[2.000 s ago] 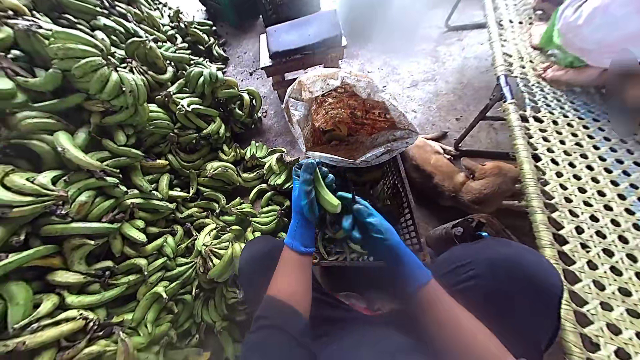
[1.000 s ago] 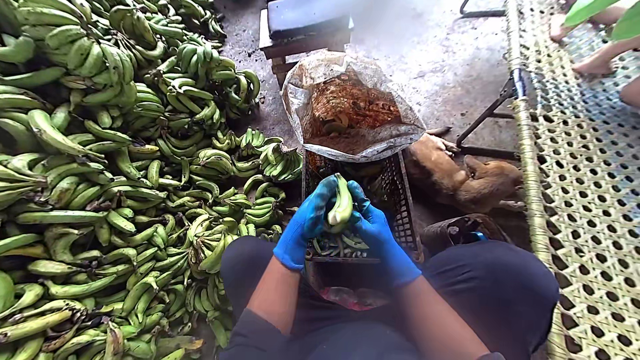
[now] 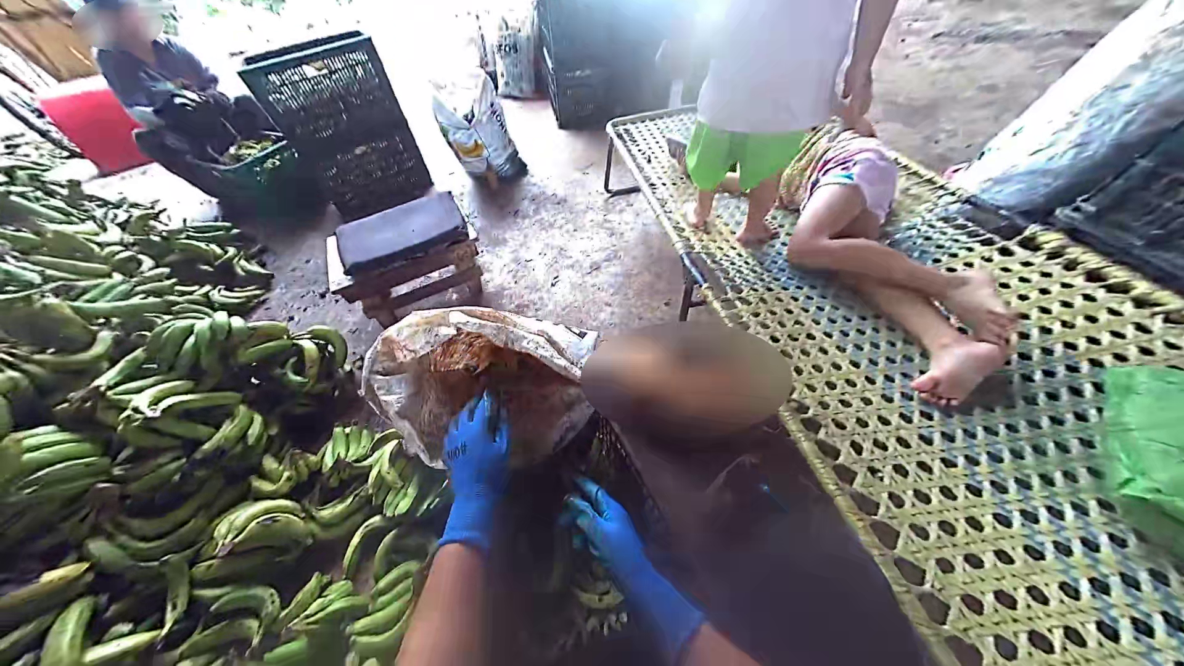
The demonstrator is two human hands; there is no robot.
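Observation:
My left hand [image 3: 478, 462], in a blue glove, reaches to the mouth of an open sack [image 3: 398, 370] with reddish-brown matter inside. Its fingertips are over the sack's opening, and whether they hold anything is hidden. My right hand [image 3: 606, 536], gloved in blue too, is lower and to the right, above a dark plastic crate [image 3: 638, 481]. Its fingers are partly curled and blurred; a small thing between them cannot be ruled out. Pale green pieces [image 3: 599, 592] lie low in the crate. A large heap of green plantains [image 3: 250, 527] spreads along my left side.
A wooden stool with a dark cushion [image 3: 402, 231] stands beyond the sack. On the right is a woven cot [image 3: 925, 481], with one person lying and another standing on it. Stacked crates [image 3: 338, 120], a white sack [image 3: 476, 129] and a seated person [image 3: 166, 102] are farther back.
Both hands were together around a green plantain; now they are apart, the left one moved forward to the sack. That plantain no longer shows in them. The view has tilted up.

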